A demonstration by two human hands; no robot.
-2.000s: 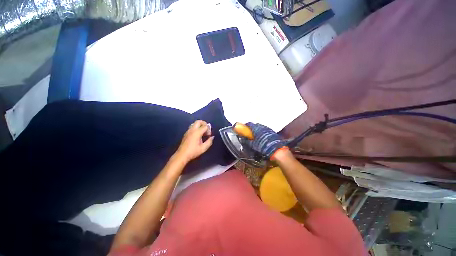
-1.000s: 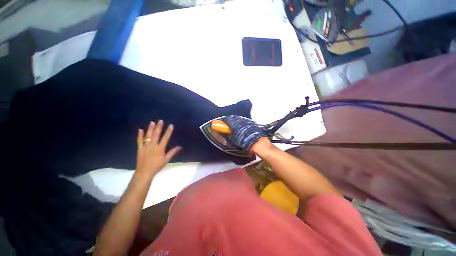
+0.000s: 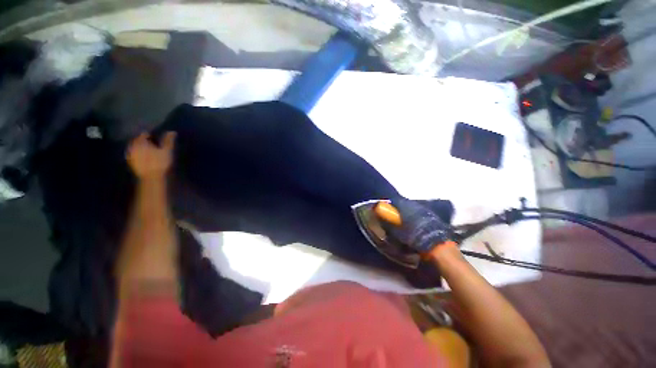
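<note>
A dark garment [image 3: 266,165] lies lengthwise over the board, its narrow end at the right and its wide end hanging off at the left. My right hand [image 3: 421,226], in a dark knit glove with an orange cuff, grips the orange handle of a steam iron [image 3: 372,228]. The iron's pointed soleplate rests on the garment near its narrow end, tip pointing left. My bare left hand [image 3: 149,154], blurred, is at the garment's far left end with its fingers on the cloth; whether it grips the cloth is unclear.
A white table [image 3: 424,129] lies under and behind the board, with a flat dark rectangle [image 3: 477,145] on it. Hoses [image 3: 575,215] run right from the iron. A blue bar [image 3: 321,74] and a foil duct [image 3: 403,36] stand behind. A dark cloth pile [image 3: 86,208] is at left.
My left hand has moved left, from the cloth's middle to its far end. My right hand still holds the iron near the narrow end. The view has turned left.
</note>
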